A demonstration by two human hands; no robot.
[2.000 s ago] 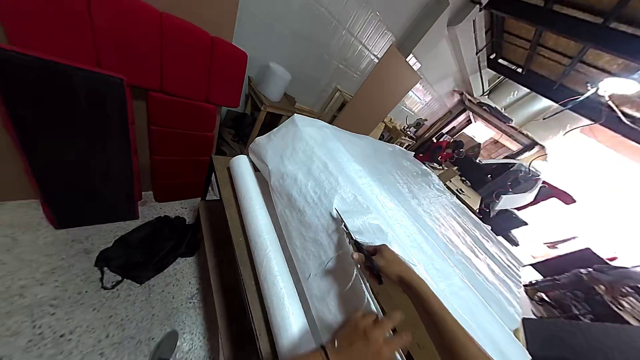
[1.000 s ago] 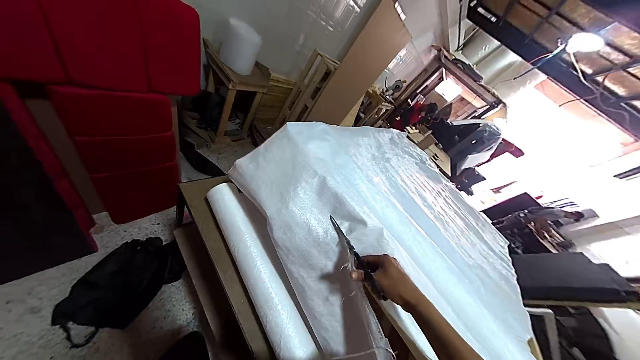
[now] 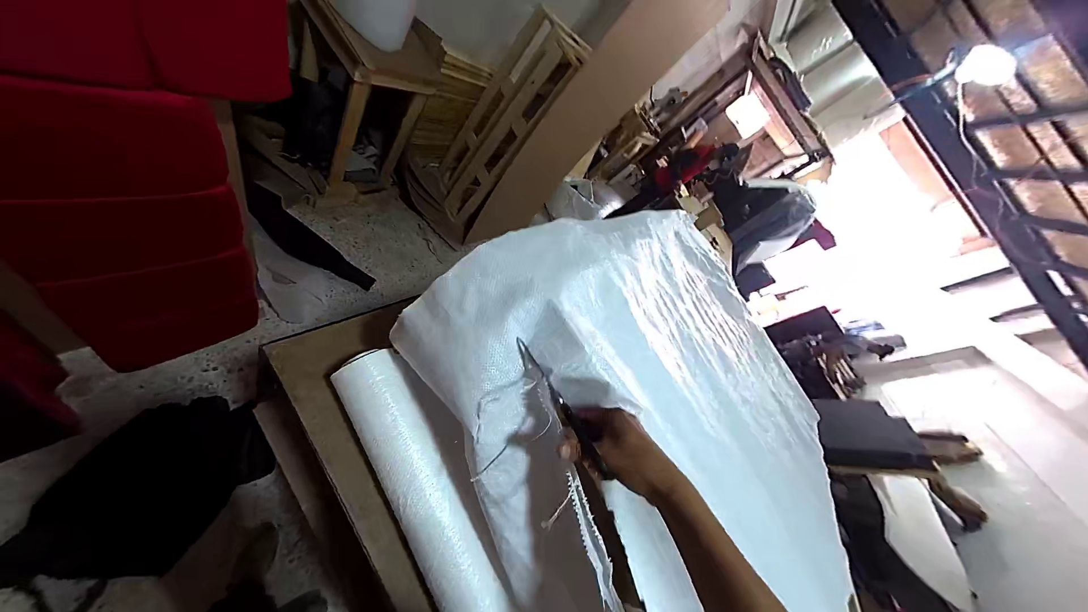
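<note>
My right hand (image 3: 616, 446) grips a pair of dark scissors (image 3: 552, 393), whose blades point up and to the left over a wide white woven sheet (image 3: 697, 374). A cut with frayed edges and loose threads runs from the scissors down toward the bottom of the view. Left of the cut lies a strip of the same sheet. Beside it a white roll of material (image 3: 421, 484) rests along the edge of the wooden table (image 3: 340, 459). My left hand is not in view.
Red padded panels (image 3: 127, 195) stand at the left, with a black cloth or bag (image 3: 161, 484) on the floor. Beyond the table are a wooden stool (image 3: 361, 76), a slatted wooden frame (image 3: 510, 110) and a tall brown board (image 3: 595, 102). Dark cushions or boards (image 3: 867, 433) lie at the right.
My left hand, seen low in the frame two seconds ago, has gone out of view. My right hand still holds the scissors on the sheet. The view has shifted.
</note>
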